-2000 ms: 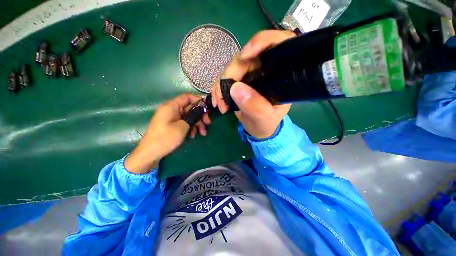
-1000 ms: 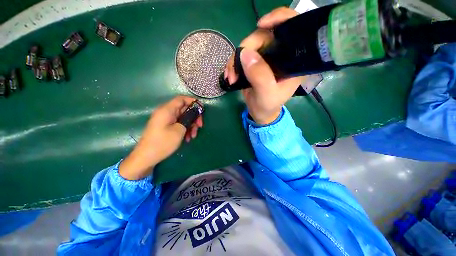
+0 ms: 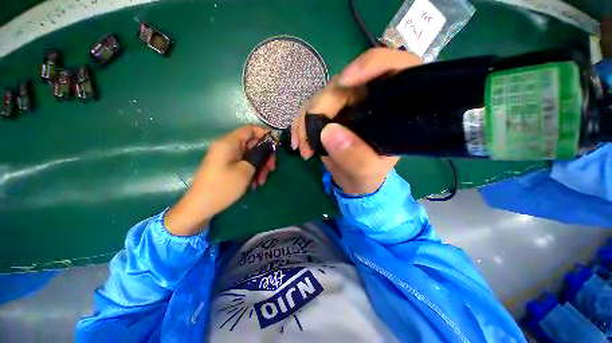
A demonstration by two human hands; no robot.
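Observation:
My left hand [image 3: 225,171] pinches a small dark unit [image 3: 260,151] with a metallic end, just below the dish. My right hand [image 3: 352,120] grips a thick black electric screwdriver [image 3: 423,107] with a green-and-white label, held sideways. Its nose points left at the metallic end of the unit; the bit tip is mostly hidden by fingers, and I cannot tell whether a screw is on it. The round screw dish [image 3: 284,80], full of tiny silvery screws, lies on the green mat just behind both hands.
Several dark units [image 3: 62,83] lie in a loose cluster at upper left. A labelled zip bag [image 3: 424,25] lies behind the screwdriver. A black cable [image 3: 362,25] runs beside the bag, and a cord shows under the screwdriver. A pale rail curves along the back. Another person's blue sleeve shows at right.
Since one second ago, the screwdriver's nose has moved from over the dish's lower right down to the unit. The zip bag shows more fully. My left hand still holds the unit in nearly the same place.

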